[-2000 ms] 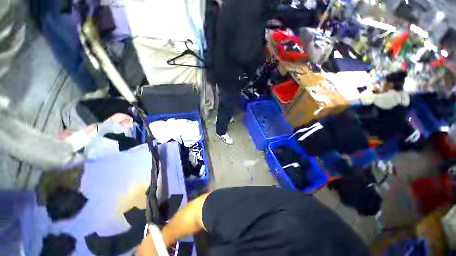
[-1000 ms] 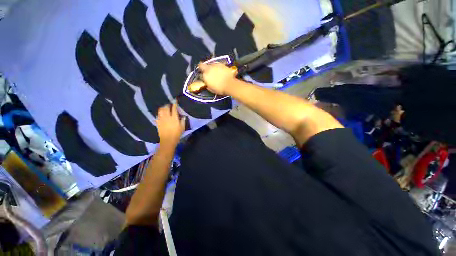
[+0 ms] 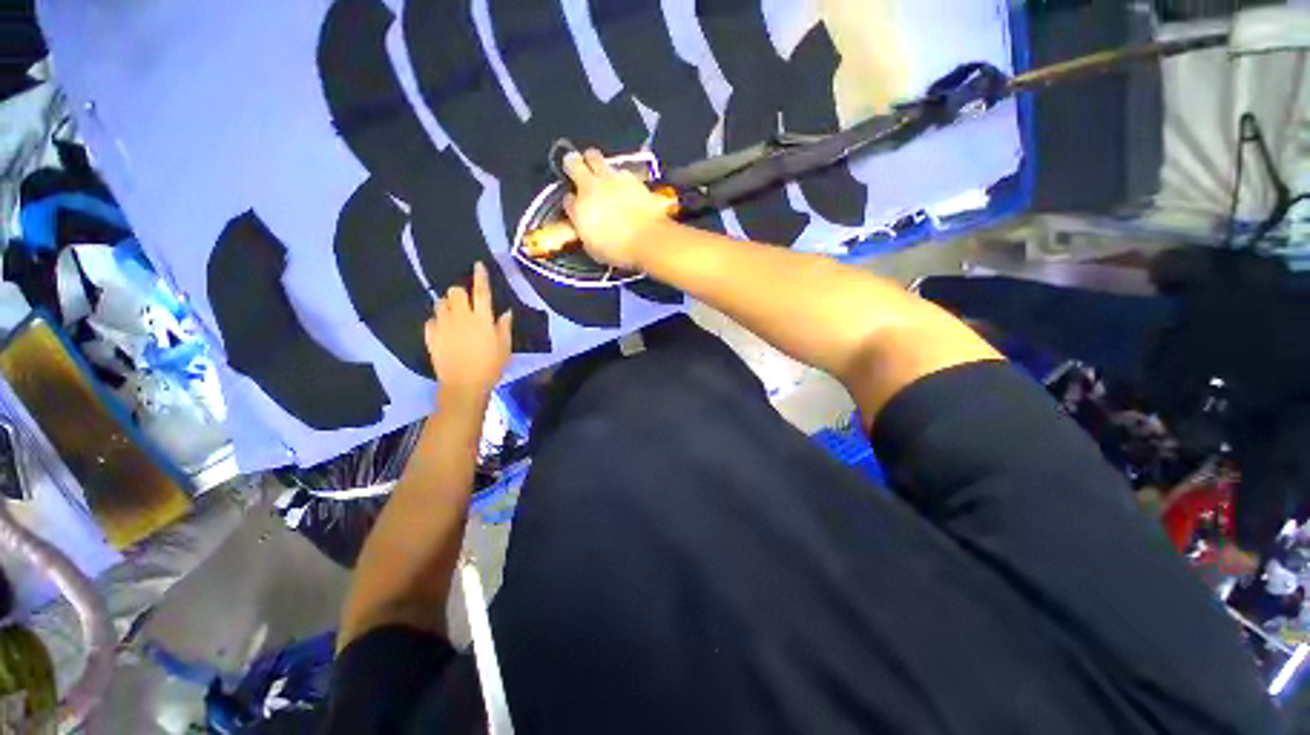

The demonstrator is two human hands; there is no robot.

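Observation:
Curved black cut pieces (image 3: 295, 330) lie in overlapping rows on the pale lavender-blue ironing table cover (image 3: 201, 129). My right hand (image 3: 611, 211) grips the orange-brown handle of the steam iron (image 3: 543, 241), whose pale-rimmed pointed soleplate rests on the black pieces with its tip to the left. My left hand (image 3: 468, 338) lies just left of the iron with its fingers apart, the index finger extended onto a black piece near the table's front edge. I see nothing held in it.
A dark wrapped hose (image 3: 862, 132) runs from the iron over the right edge. A scorched yellowish patch (image 3: 876, 50) is at the upper right. A yellow-brown board (image 3: 94, 431) is at the left. A red container (image 3: 1200, 514) is at the far right. A white strap (image 3: 486, 646) hangs near my body.
The view has swung from the crates and aisle down to the table. Since one second ago, the iron has shifted slightly left across the pieces, and my left hand's index finger has stretched out.

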